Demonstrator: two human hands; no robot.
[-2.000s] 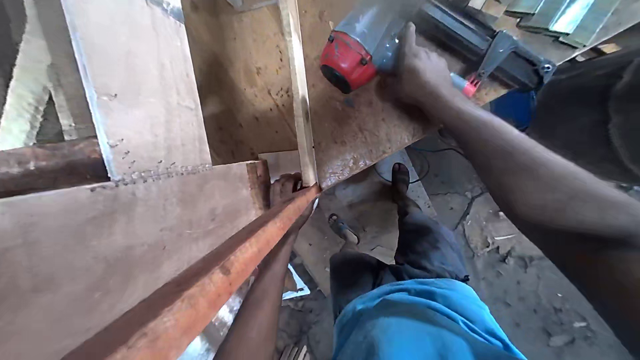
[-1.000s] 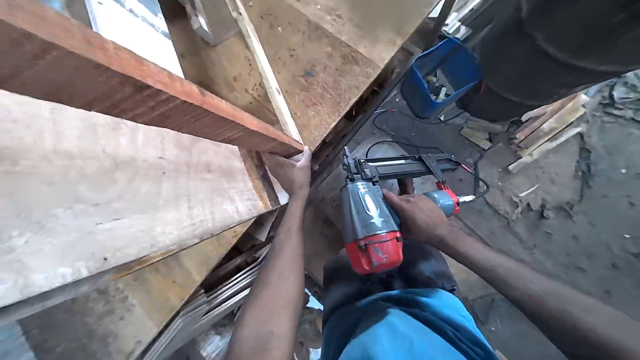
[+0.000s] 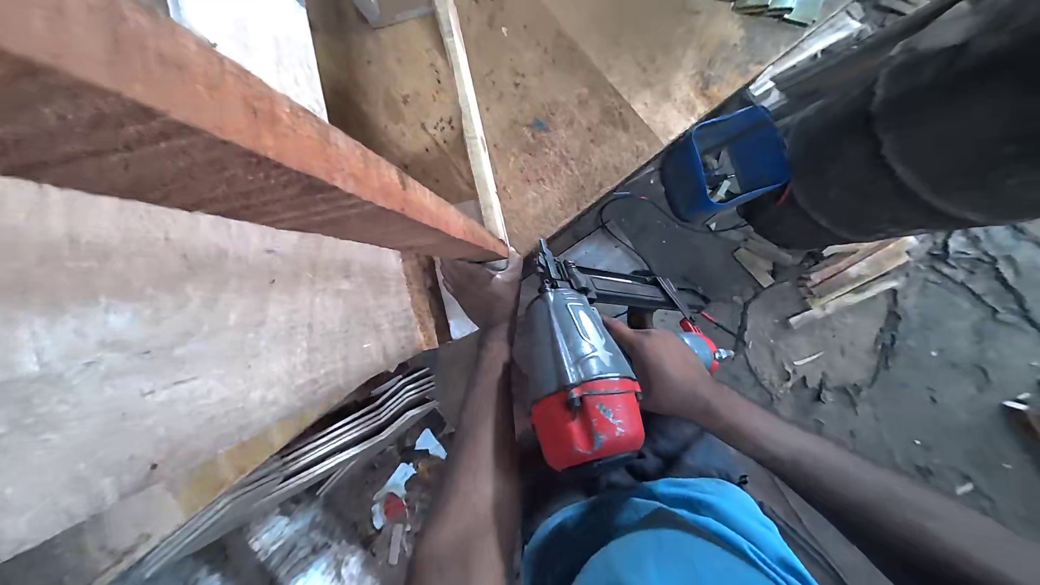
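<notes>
My left hand (image 3: 486,292) grips the near end of a thick reddish wooden beam (image 3: 309,175), where a thin pale wooden strip (image 3: 471,122) meets it; part of the fingers is hidden under the wood. Just right of it, my right hand (image 3: 670,366) is closed around the handle of a pneumatic nail gun (image 3: 585,357) with a grey metal body and red cap. The gun's nose points away from me, close to the beam's end but seemingly apart from it. Its black magazine (image 3: 626,288) extends to the right.
Plywood panels (image 3: 203,325) lie at the left, above a stack of thin sheets (image 3: 357,439). A brown board surface (image 3: 561,122) stretches ahead. On the right are a blue container (image 3: 735,162) with small pieces in it, a large dark cylindrical object (image 3: 910,130), wood offcuts (image 3: 861,276) and an air hose.
Two seconds ago the nail gun was over the brown board, upper right; it has since come back toward my body, beside my left hand. The reddish beam now slants up to the left. The view has shifted.
</notes>
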